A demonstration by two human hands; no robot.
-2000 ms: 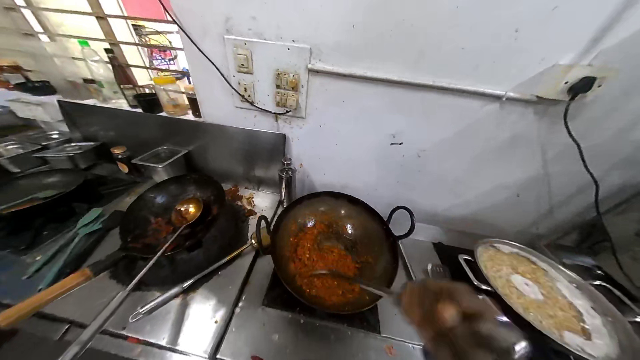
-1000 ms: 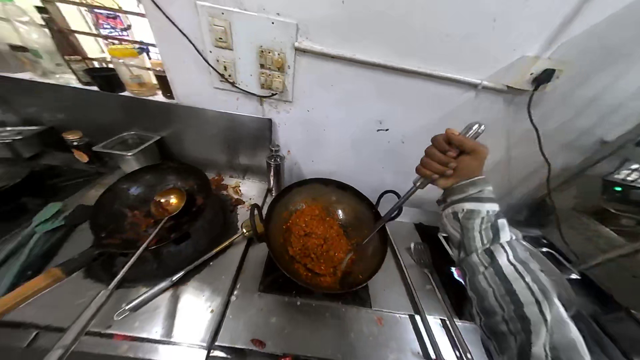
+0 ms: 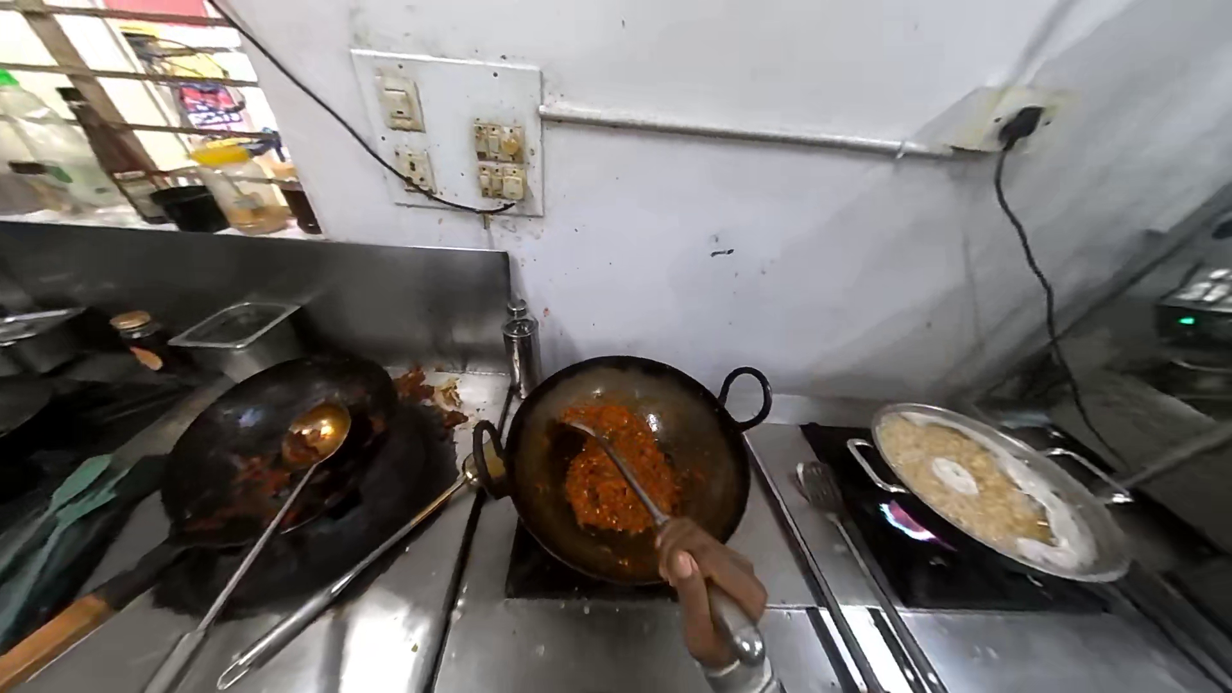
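Note:
My right hand [image 3: 707,587] grips the metal handle of a long spatula or ladle [image 3: 621,467] at the near right rim of a black two-handled kadai [image 3: 712,443]. The tool's head rests among the orange-red cooked mixture [image 3: 626,481], partly hidden in it. The kadai sits on a burner on the steel counter. My left hand is out of view.
On the left a dark wok [image 3: 231,423] with a wooden handle [image 3: 58,635] holds a ladle [image 3: 316,438]. On the right a pan of foamy pale food [image 3: 962,481] stands over a lit flame [image 3: 910,525]. Long-handled utensils [image 3: 823,486] lie between.
My right hand has moved from beyond the kadai's right handle to its near side, still gripping the tool. The tool's head has shifted to the left part of the food.

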